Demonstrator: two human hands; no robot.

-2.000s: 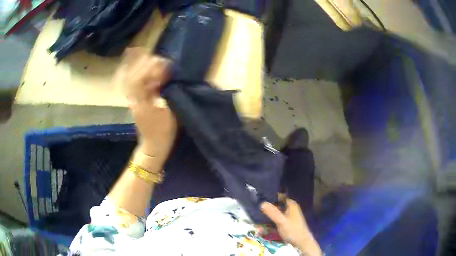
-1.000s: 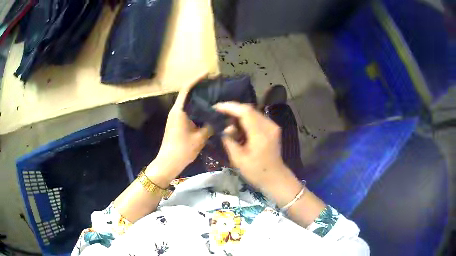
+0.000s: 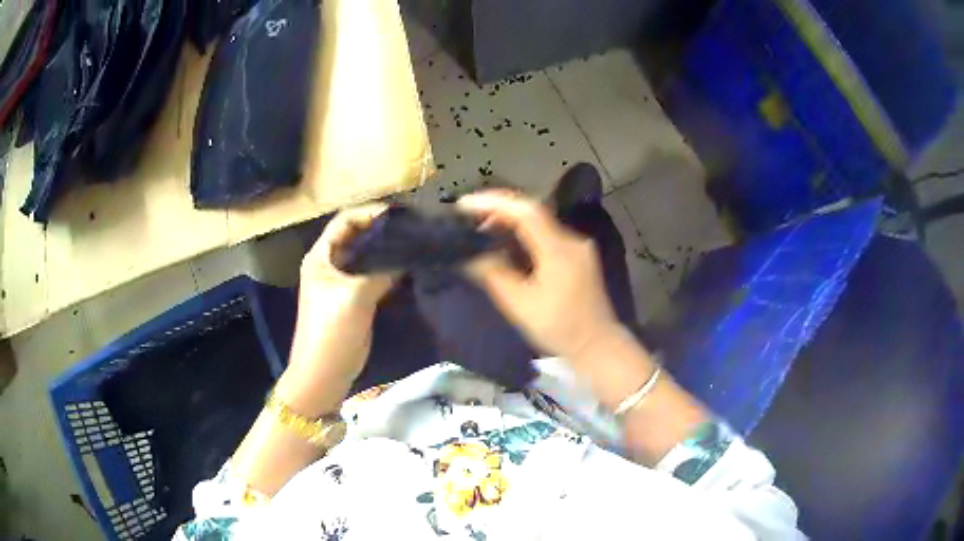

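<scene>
A black fabric piece (image 3: 423,239) is bunched between my two hands above my lap, and part of it hangs down toward my shirt. My left hand (image 3: 344,264) is closed around its left end. My right hand (image 3: 539,264) pinches its right end with thumb and fingers. The held piece and my fingers are blurred. I cannot tell whether a tool is inside my right hand.
Black pieces (image 3: 254,116) lie stacked on the cardboard-covered table (image 3: 365,116), the top one with a pale logo. More black pieces (image 3: 116,106) lie further left. A blue crate (image 3: 95,386) with black contents stands lower left. Large blue bins (image 3: 782,127) stand at right. Dark scraps dot the tiled floor (image 3: 603,116).
Two seconds ago the piece was stretched long between my hands. It is now bunched. Since one second ago my left hand has moved left and my hands are further apart.
</scene>
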